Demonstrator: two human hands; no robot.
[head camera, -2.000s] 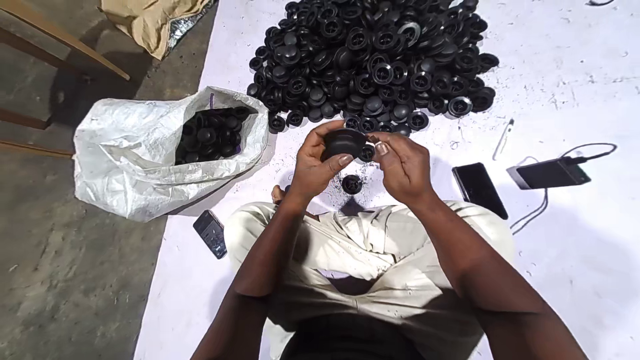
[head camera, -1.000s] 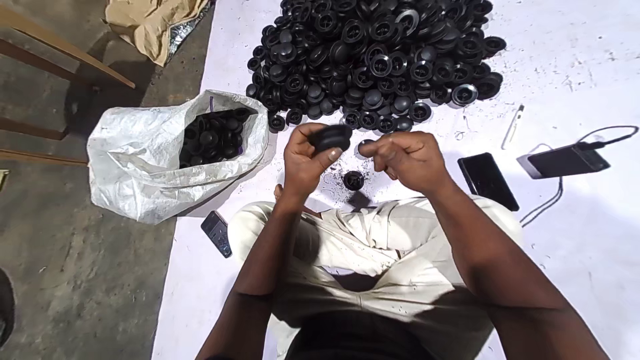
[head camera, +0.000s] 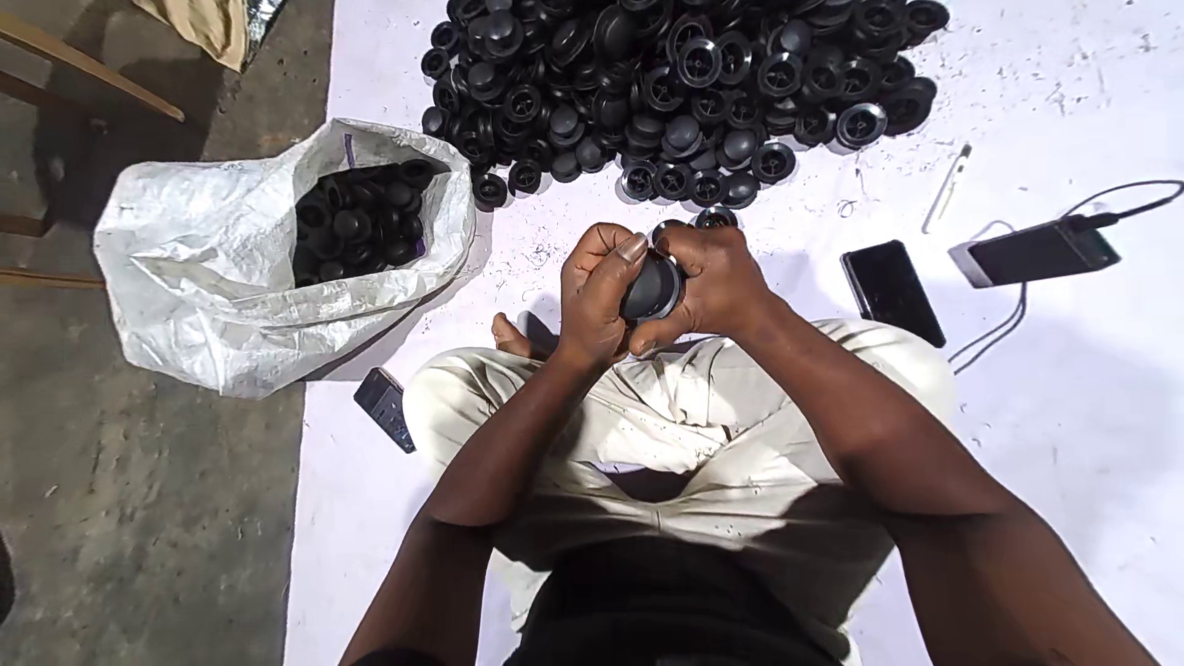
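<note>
Between my two hands is a round black plastic part (head camera: 650, 289) with a domed face and a paler rim. My left hand (head camera: 599, 289) grips its left side, thumb near the top edge. My right hand (head camera: 710, 282) closes around its right side, fingers curled over the upper edge. Just beyond my right hand lies a black wheel-like part (head camera: 715, 218) on the white sheet. Farther forward spreads a large pile of black round plastic parts (head camera: 684, 92), some showing spoked undersides, others domed tops.
A white woven sack (head camera: 213, 268) holding black parts (head camera: 356, 222) lies open at the left. One phone (head camera: 384, 409) rests by my left knee, another (head camera: 893, 291) near my right knee. A power bank with cables (head camera: 1045, 252) and a pen-like item (head camera: 947, 189) lie farther right.
My right hand has moved left from beside the black part and now grips it together with my left hand. In the earlier frames the hands were more apart.
</note>
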